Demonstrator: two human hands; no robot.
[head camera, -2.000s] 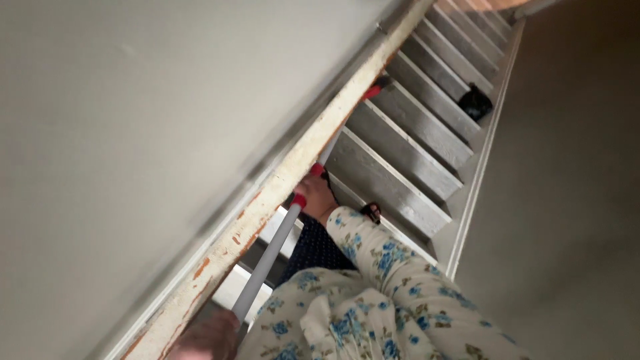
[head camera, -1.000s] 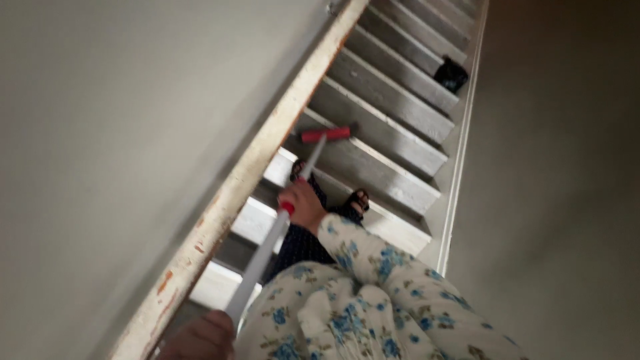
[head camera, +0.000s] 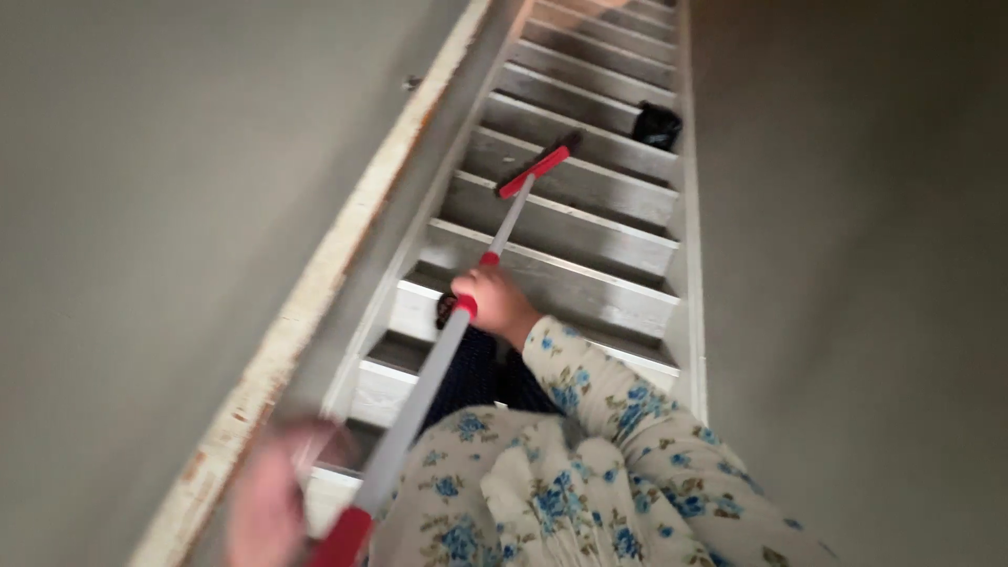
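Observation:
A broom with a red head (head camera: 535, 172) and dark bristles lies across the stair steps ahead, its grey pole (head camera: 417, 398) running down toward me. My right hand (head camera: 494, 299) is closed around the pole at its red collar. My left hand (head camera: 276, 488), blurred by motion, is off the pole, just left of its red lower end, with the fingers apart. The floral sleeve covers my right arm. Part of my sandalled foot (head camera: 446, 310) shows on a step beside the pole.
Grey wooden stairs (head camera: 551, 272) stretch away in front. A worn, chipped handrail (head camera: 315, 276) runs along the left wall. One step holds a black plastic bag (head camera: 657, 126) near the white skirting board (head camera: 693, 236). A plain wall stands on the right.
My left hand has come off the pole, which it held a second ago. The broom head has moved from the step near my feet to steps farther ahead. The view has shifted.

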